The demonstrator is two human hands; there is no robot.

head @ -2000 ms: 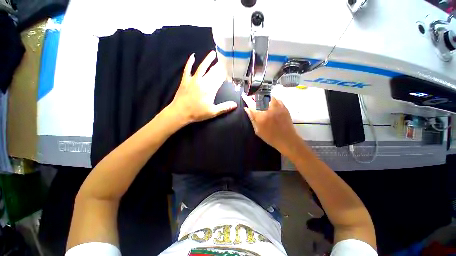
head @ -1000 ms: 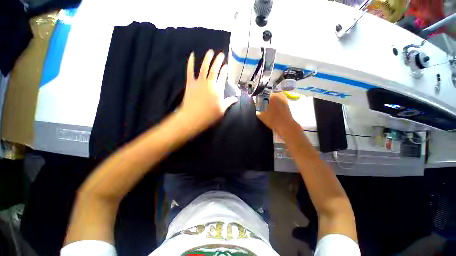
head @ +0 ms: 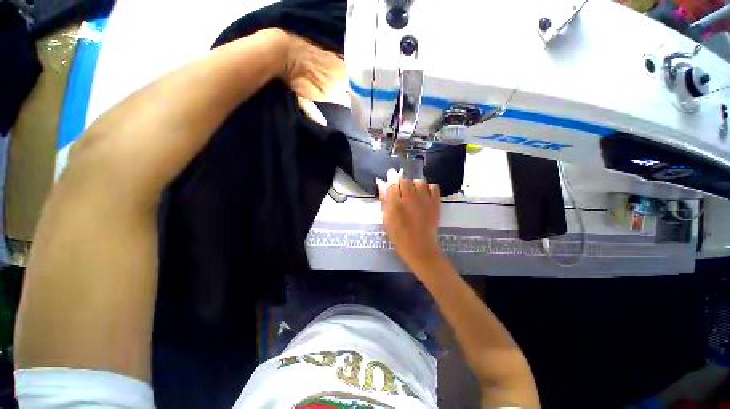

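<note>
The black fabric (head: 240,184) lies bunched left of the machine head and hangs over the table's front edge. A flatter dark part of it (head: 360,160) runs under the needle area, with some cloth to the right of the presser foot (head: 414,164). My left hand (head: 316,76) reaches far forward onto the cloth, thumb showing; its other fingertips are hidden beside the machine head, so its grip is unclear. My right hand (head: 410,208) has its fingertips closed on the cloth's near edge, just in front of the presser foot.
The white sewing machine head (head: 480,72) stands over the work. A yellow bit, perhaps scissors handles (head: 474,148), shows behind it. A black phone (head: 538,196) with a white cable lies to the right. The ruler edge (head: 496,246) runs along the front.
My left hand has moved forward, and the cloth that lay flat is now gathered to the left, uncovering the table edge. My right hand has moved nearer to me and slightly left.
</note>
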